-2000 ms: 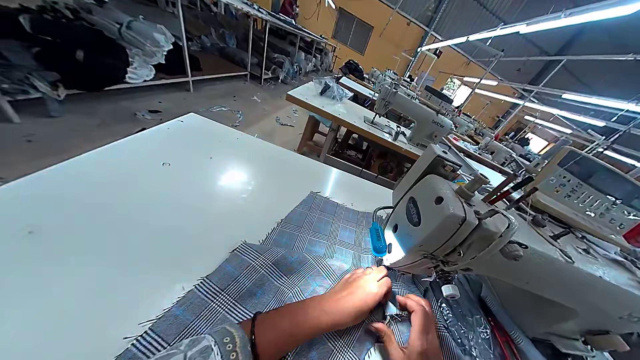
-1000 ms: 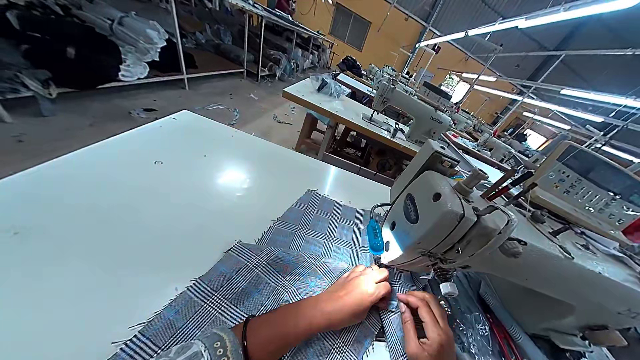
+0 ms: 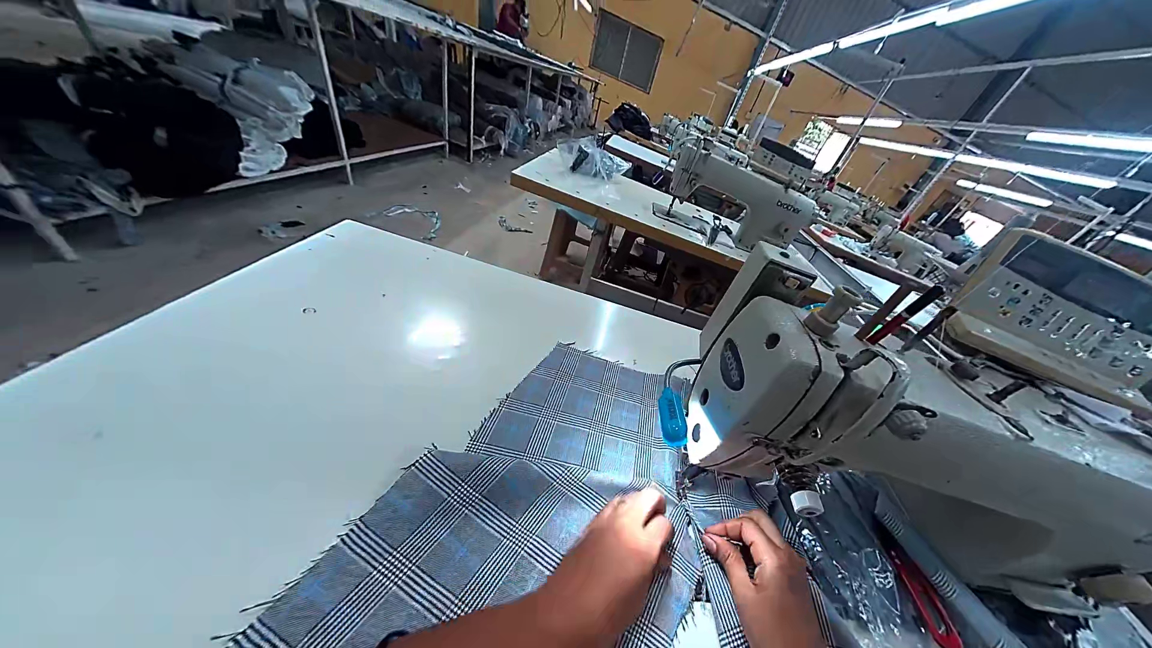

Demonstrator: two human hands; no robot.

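Note:
Grey plaid fabric [image 3: 522, 513] with frayed edges lies on the white table and runs under the head of a Brother sewing machine [image 3: 765, 387]. My left hand [image 3: 621, 549] presses on the fabric just in front of the needle area, its fingers curled at a fabric edge. To its right, my right hand [image 3: 760, 567] pinches the edge of a plaid piece between thumb and fingers. A slit between the plaid edges runs from the needle area down between my hands. The needle itself is hard to make out. A blue lamp [image 3: 672, 417] hangs at the machine head's left side.
The white tabletop [image 3: 270, 387] extends left. Red-handled scissors [image 3: 927, 594] and clear plastic [image 3: 850, 558] lie right of my right hand. A control panel [image 3: 1062, 306] tops the machine. Another sewing machine [image 3: 747, 198] stands on a table ahead; shelves with fabric rolls [image 3: 225, 90] are back left.
My right hand has changed its hold on the fabric edge, its fingers now more bent. My left hand has stayed close to the needle area.

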